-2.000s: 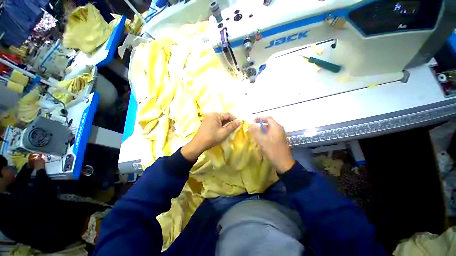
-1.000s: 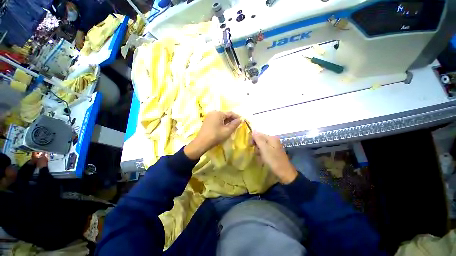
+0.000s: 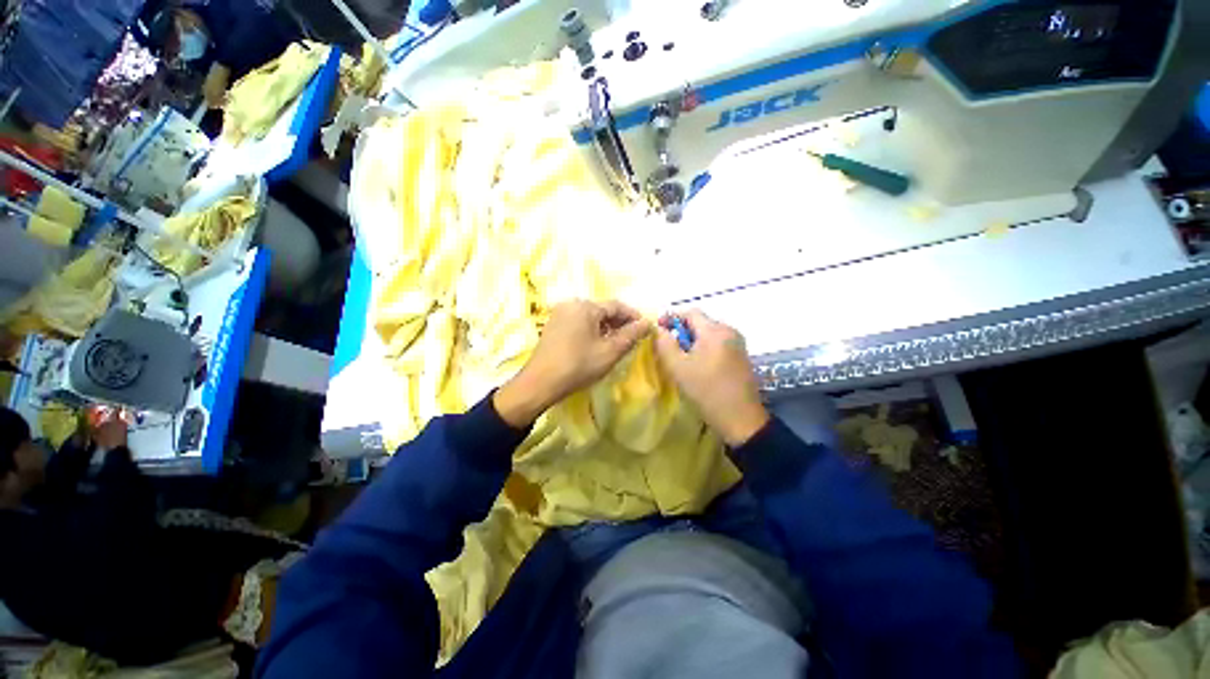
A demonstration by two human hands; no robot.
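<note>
A yellow garment piece (image 3: 637, 431) hangs from my hands over my lap. My left hand (image 3: 580, 348) pinches its upper edge between the fingertips. My right hand (image 3: 710, 371) is close beside it at the same edge and holds small blue thread snips (image 3: 682, 332); their blades are hidden or too small to tell. More yellow cloth (image 3: 458, 239) lies heaped on the table left of the needle, pale under the lamp.
A white JACK sewing machine (image 3: 783, 100) spans the top, its needle area (image 3: 666, 192) above my hands. A dark green handle (image 3: 865, 174) lies under its arm. A marked scale (image 3: 929, 344) runs along the table front. Other workers and machines are at left.
My right hand has moved up slightly and the blue snips show in it again. The cloth below my hands hangs less spread. My left hand keeps its pinch.
</note>
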